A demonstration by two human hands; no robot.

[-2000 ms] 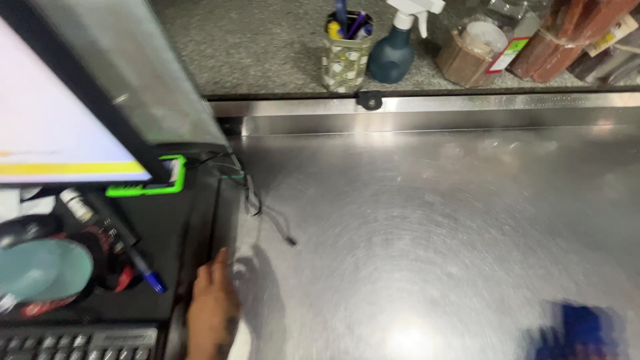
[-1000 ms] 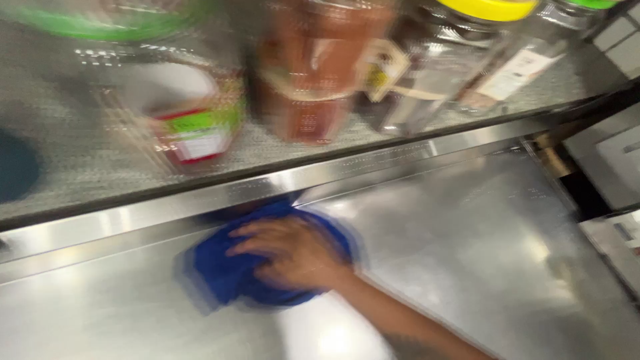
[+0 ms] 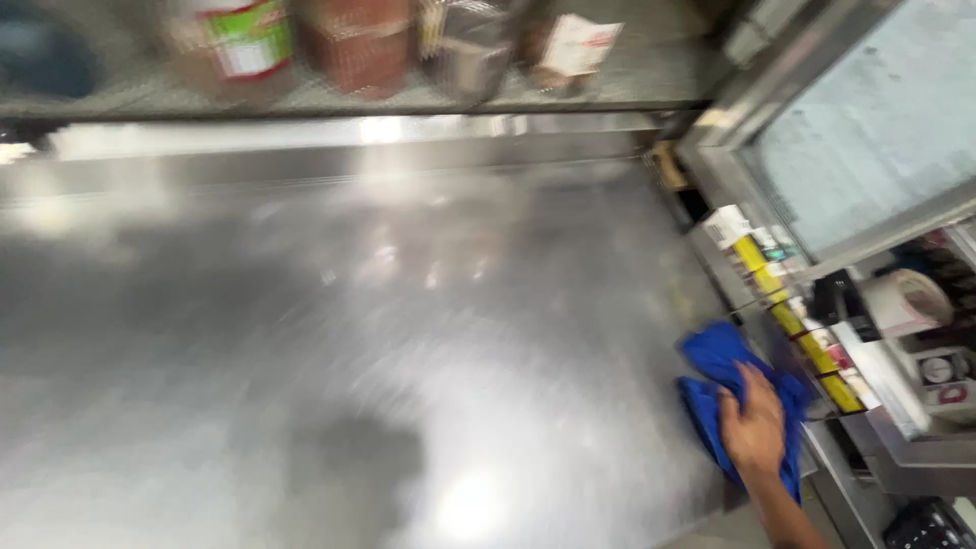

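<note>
My right hand (image 3: 752,423) presses on a crumpled blue cloth (image 3: 713,354) at the right edge of the stainless steel counter (image 3: 366,328). The fingers point up and lie spread over the cloth, which bunches out on both sides of the hand. Part of the cloth reaches the counter's side edge, close to a row of small boxes. Motion blur softens the hand and cloth. My left hand is out of view.
A raised metal lip (image 3: 267,145) runs along the back, below a grey speckled ledge (image 3: 648,72) with blurred jars and packets. At right stand a row of small yellow-and-white boxes (image 3: 797,328), a metal-framed glass panel (image 3: 869,137) and a tape roll (image 3: 907,301).
My right hand and the blue cloth have moved from the counter's back lip to its right edge. The left hand, seen two seconds ago by the keyboard, is out of view. The view has swung right.
</note>
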